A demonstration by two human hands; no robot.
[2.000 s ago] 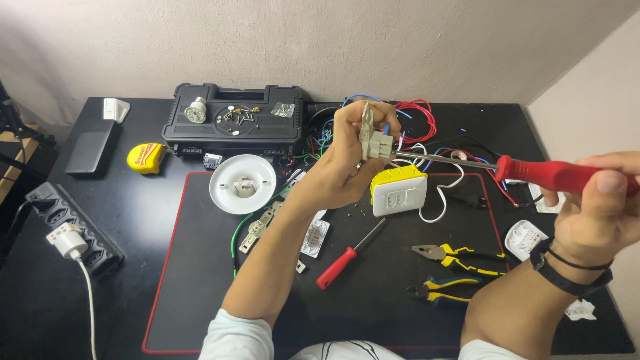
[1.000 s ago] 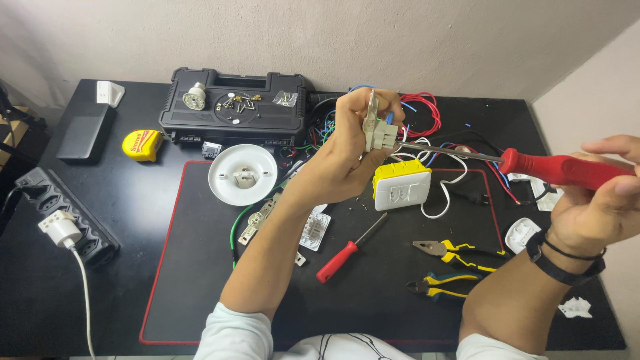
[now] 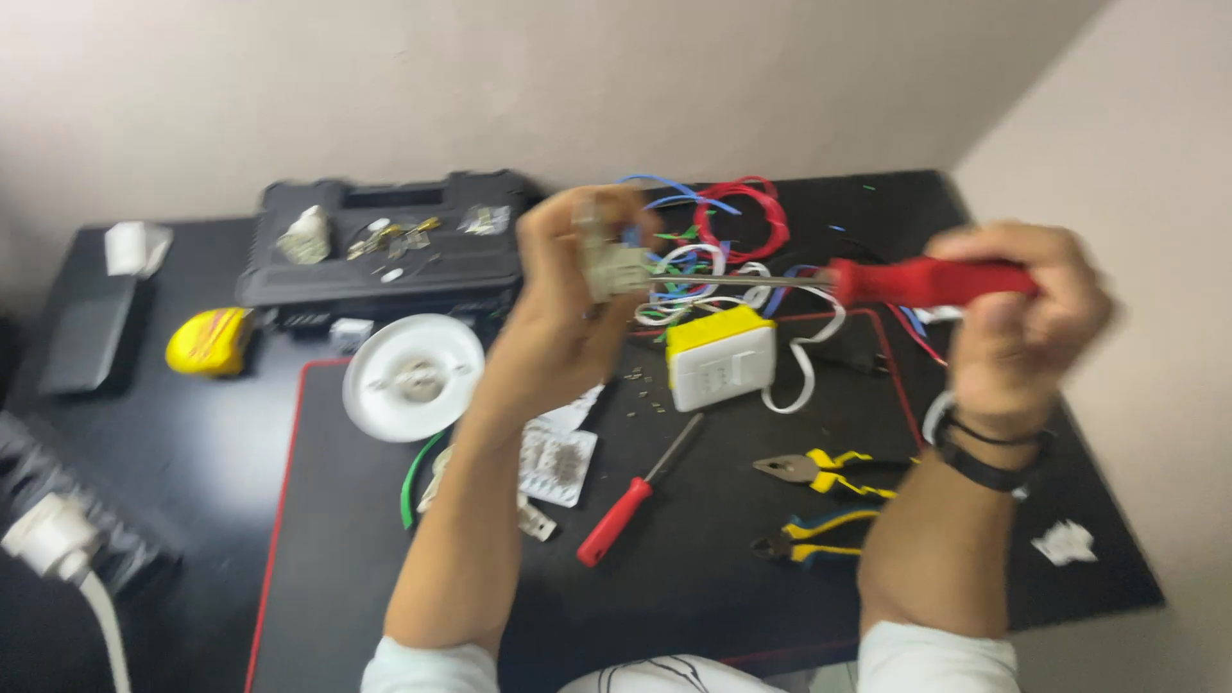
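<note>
My left hand [image 3: 568,289] holds up a small off-white electrical module [image 3: 616,271] with a metal bracket, blurred by motion. In my right hand [image 3: 1020,308] is the red handle of a large screwdriver [image 3: 924,281]. Its shaft points left and its tip meets or nearly meets the module's side; contact cannot be told. Below and right of the module, a white outlet box with a yellow back [image 3: 722,371] sits on the mat, a white cable beside it. A smaller red screwdriver [image 3: 616,520] lies under my hands.
A black tool case [image 3: 385,279] bears a bulb and small metal parts. Around it are a yellow tape measure [image 3: 207,342], a white lamp holder base [image 3: 414,375] and tangled wires [image 3: 741,217]. Combination pliers [image 3: 818,472] and cutting pliers [image 3: 808,539] lie right. A power strip [image 3: 87,510] is at left.
The right hand's grip on the screwdriver handle has shifted, with the hand now nearer the module. My left hand still holds the module up. The view has moved somewhat.
</note>
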